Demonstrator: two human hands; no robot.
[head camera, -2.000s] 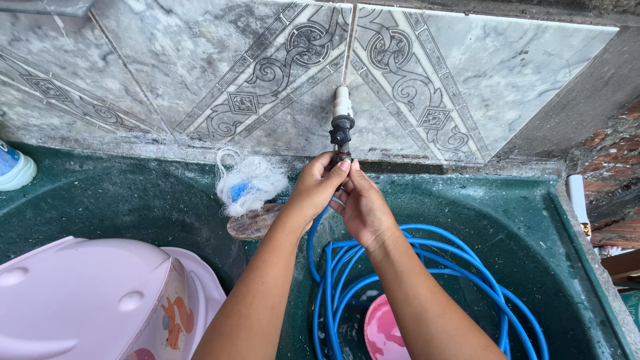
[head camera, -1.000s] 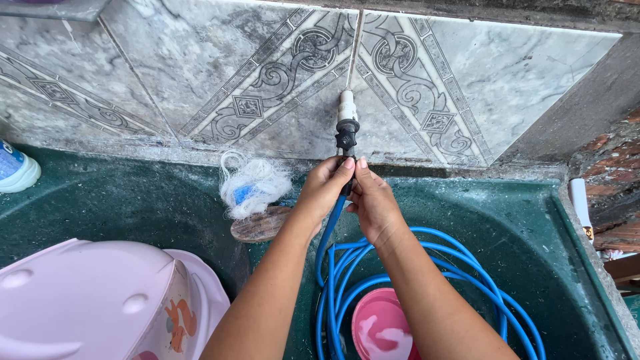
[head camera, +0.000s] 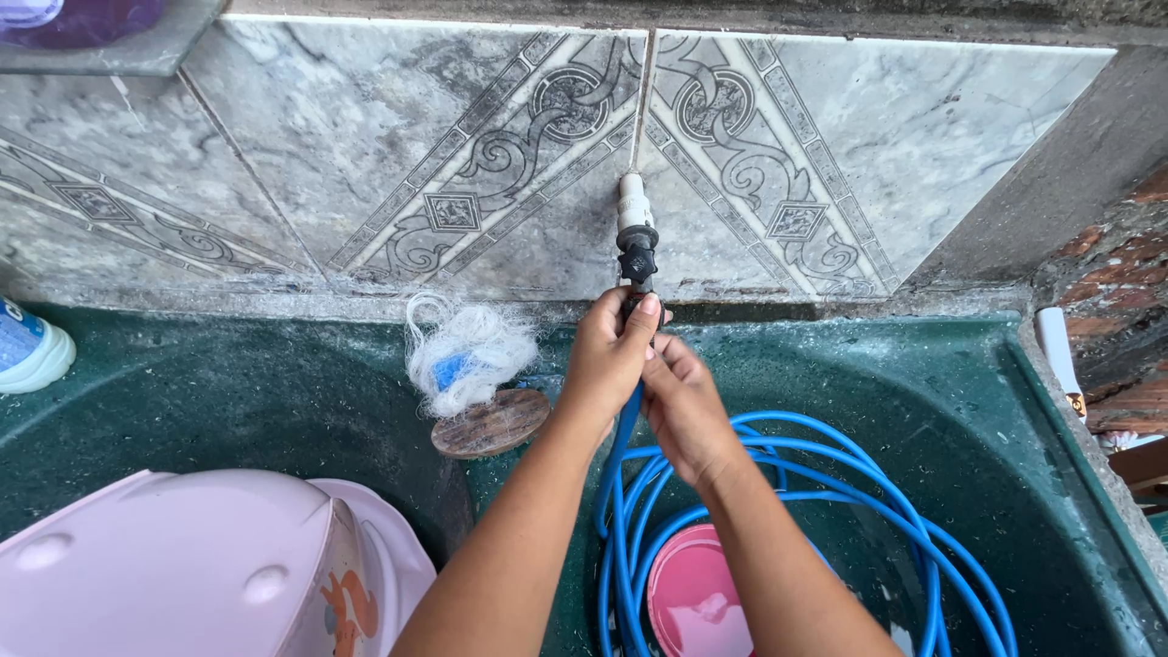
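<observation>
A black plastic tap (head camera: 637, 257) on a white pipe fitting (head camera: 634, 203) comes out of the tiled wall. My left hand (head camera: 610, 351) grips the black tap's lower end, thumb on top, just below its knob. Close beneath, my right hand (head camera: 683, 401) has its fingers closed around the upper end of a blue hose (head camera: 626, 427), where it meets the tap; the joint itself is mostly hidden by my fingers. From there the hose runs down into several loose coils in the right basin of a green sink (head camera: 912, 383).
A pink container (head camera: 684, 584) stands inside the coils. A white mesh scrubber (head camera: 474, 351) and a wooden oval piece (head camera: 491, 422) lie on the divider between the basins. A pale pink plastic tub (head camera: 164, 566) fills much of the left basin; a bottle (head camera: 32, 347) lies at far left.
My right hand has moved slightly down from the tap's end, its fingers now lower than my left hand's. My left hand has stayed around the joint.
</observation>
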